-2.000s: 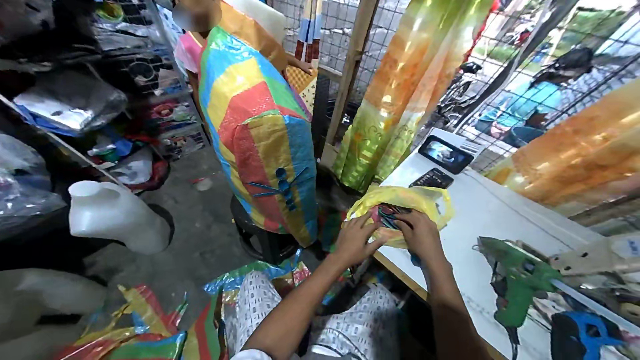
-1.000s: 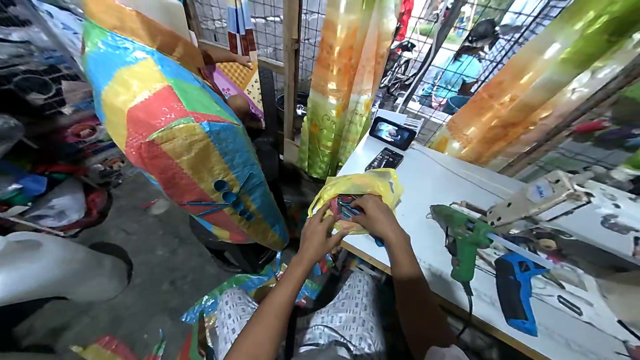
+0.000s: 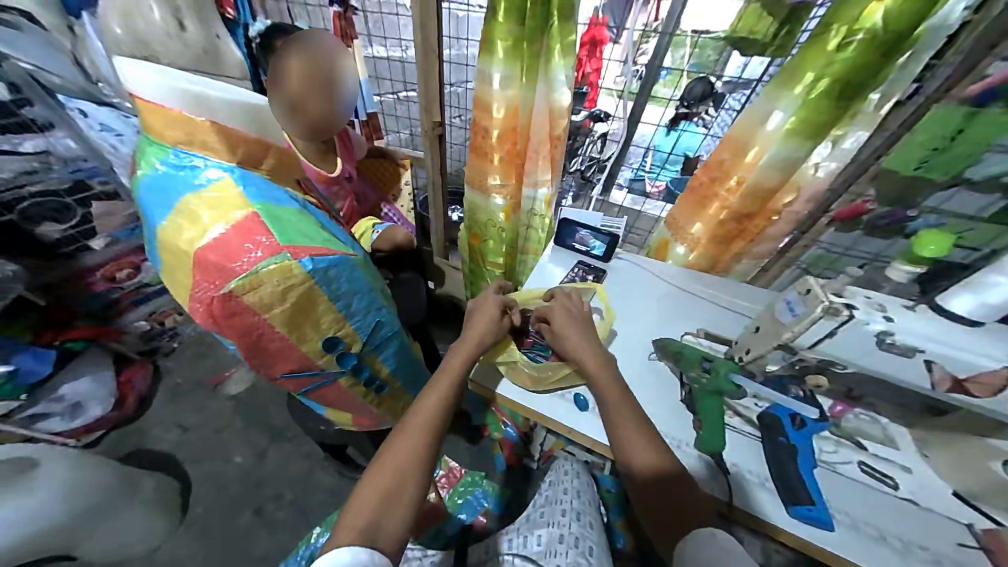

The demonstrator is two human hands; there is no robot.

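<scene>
A yellow plastic bag (image 3: 543,376) with small dark, red and blue pieces inside lies at the near left edge of the white table (image 3: 661,295). My left hand (image 3: 490,317) grips the bag's rim on its left side. My right hand (image 3: 568,323) is at the far right part of the opening, its fingertips curled over the rim or contents; whether they hold something is hidden. Just below the bag lies a small blue oval piece (image 3: 581,402). Left of my arms stands a skirt of multicoloured plastic sheeting (image 3: 276,276) on a dress form, with blue round and thin pieces on it.
A green hot glue gun (image 3: 705,390), a blue-and-black tool (image 3: 794,465) and a sewing machine (image 3: 835,315) occupy the table's right side. Behind the bag are a propped phone (image 3: 587,239) and another phone (image 3: 583,272). A person (image 3: 339,165) is behind the skirt; another is outside the mesh.
My hands have moved apart at the bag's opening, which shows more of the pieces inside. The view has swung right, then raised; the person behind the skirt now shows more.
</scene>
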